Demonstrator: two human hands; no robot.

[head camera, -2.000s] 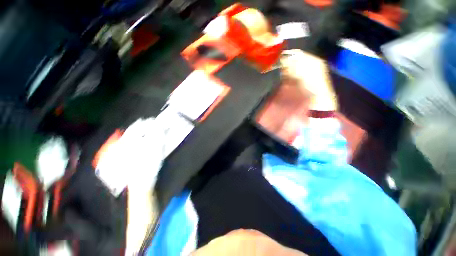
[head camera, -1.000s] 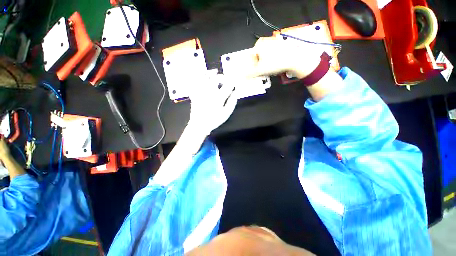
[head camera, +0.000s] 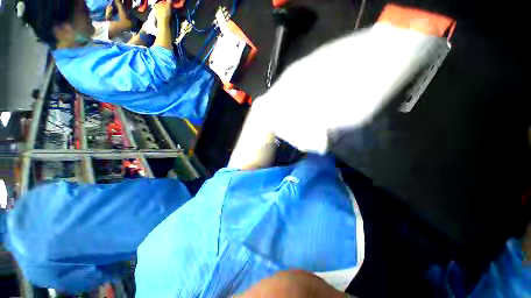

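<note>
My left hand (head camera: pixel 349 78), in a white glove, is a large overexposed shape reaching from lower left to upper right. Its fingers cannot be made out. At its far end a white device (head camera: pixel 426 78) shows a slotted side edge, with an orange-red pad (head camera: pixel 416 20) just behind it. Glove and device merge in the glare, so I cannot tell whether the hand holds it. My right hand is not seen; only a dim blue sleeve shows at the lower right.
A person in a blue smock (head camera: pixel 134 75) works at the upper left beside blue cables (head camera: pixel 201 43). A white device (head camera: pixel 227 55) on an orange pad lies near them. A black handheld scanner (head camera: pixel 279 43) is at the top. A rack (head camera: pixel 99 154) with trays stands at left.
The view has swung left and tilted. My left hand now fills more of the picture, while my right hand, the tape dispenser and the mouse have left it.
</note>
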